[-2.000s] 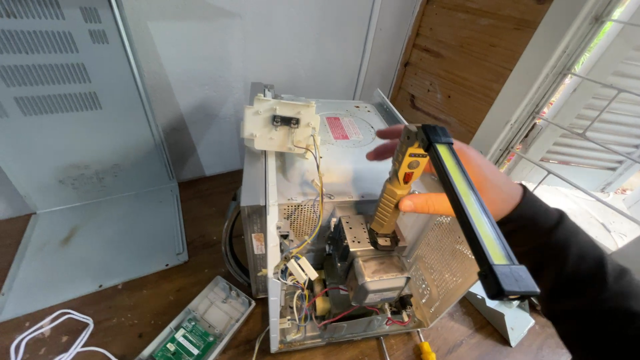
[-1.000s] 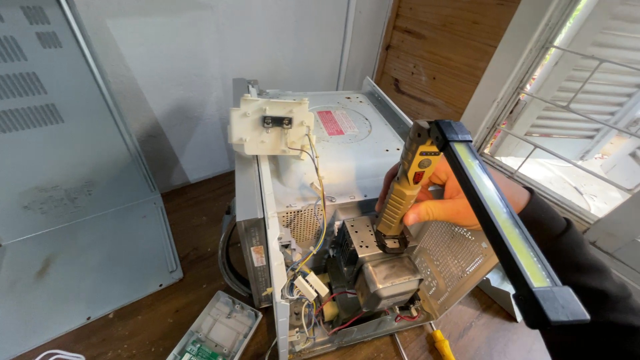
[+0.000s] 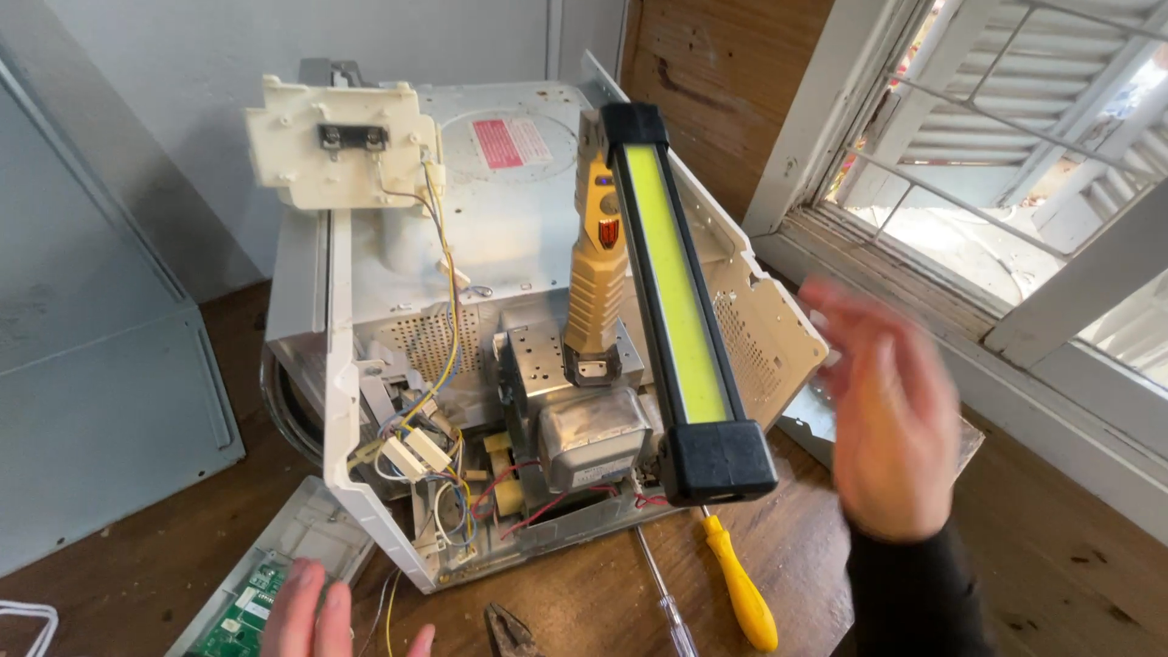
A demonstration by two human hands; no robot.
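An opened microwave oven [image 3: 511, 246] shows its wiring [image 3: 429, 438] and magnetron [image 3: 598, 438]. On the metal parts inside it stands a yellow and black folding work light [image 3: 598, 265], its light bar [image 3: 680, 301] slanting down to the right. My right hand [image 3: 890, 429], blurred, is off the light, to the right of the perforated side panel, fingers apart and holding nothing. At the bottom left my left hand [image 3: 315, 616] is partly in view beside the control panel with its green circuit board [image 3: 242, 611]; its fingers are apart, and nothing shows in them.
A yellow-handled screwdriver [image 3: 739, 584], a clear-handled screwdriver [image 3: 671, 611] and pliers [image 3: 511, 630] lie in front of the oven on the wooden table [image 3: 584, 584]. A large metal cover [image 3: 109, 411] stands left. A white cable [image 3: 27, 616] lies lower left, and a barred window [image 3: 985, 155] is right.
My right hand has let go of the work light and moved away to the right; the light stays standing on the oven's parts. My left hand has come into view at the bottom.
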